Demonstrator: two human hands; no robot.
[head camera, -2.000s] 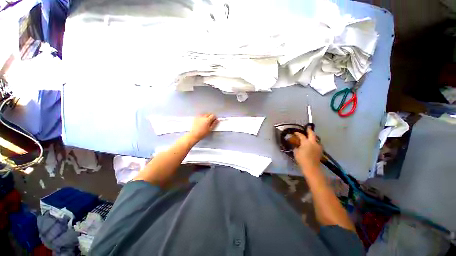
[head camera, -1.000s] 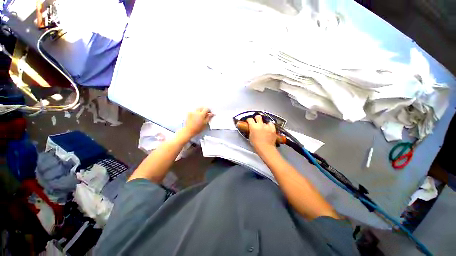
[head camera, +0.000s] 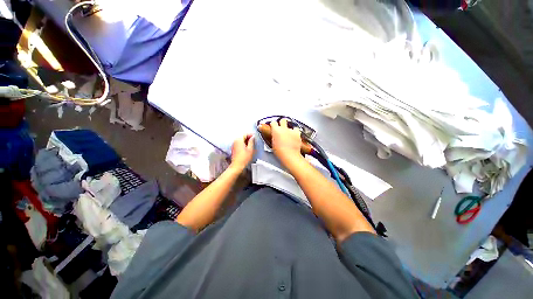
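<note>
My right hand (head camera: 285, 140) is closed round the brown handle of the steam iron (head camera: 305, 129). The iron lies on the left part of a narrow white strip (head camera: 365, 180), whose right end shows beyond my forearm. My left hand (head camera: 242, 150) is at the strip's left end, just left of the iron, with thumb and fingers close together; whether cloth is pinched between them cannot be told. A stack of white curved strips (head camera: 274, 177) lies at the table edge against my body, partly hidden by my right forearm.
A large layered white cloth pile (head camera: 391, 125) lies on the far right of the pale table (head camera: 204, 76). Scissors with green and red handles (head camera: 468, 209) and a thin white marker (head camera: 437, 204) lie at the right. The iron's hose (head camera: 345, 182) passes beside my right forearm. Cloth heaps cover the floor left.
The iron was first gripped right of the strip, then moved left onto it, and is now nearer the left end. My left hand moved from mid-strip to its left end. The view has turned.
</note>
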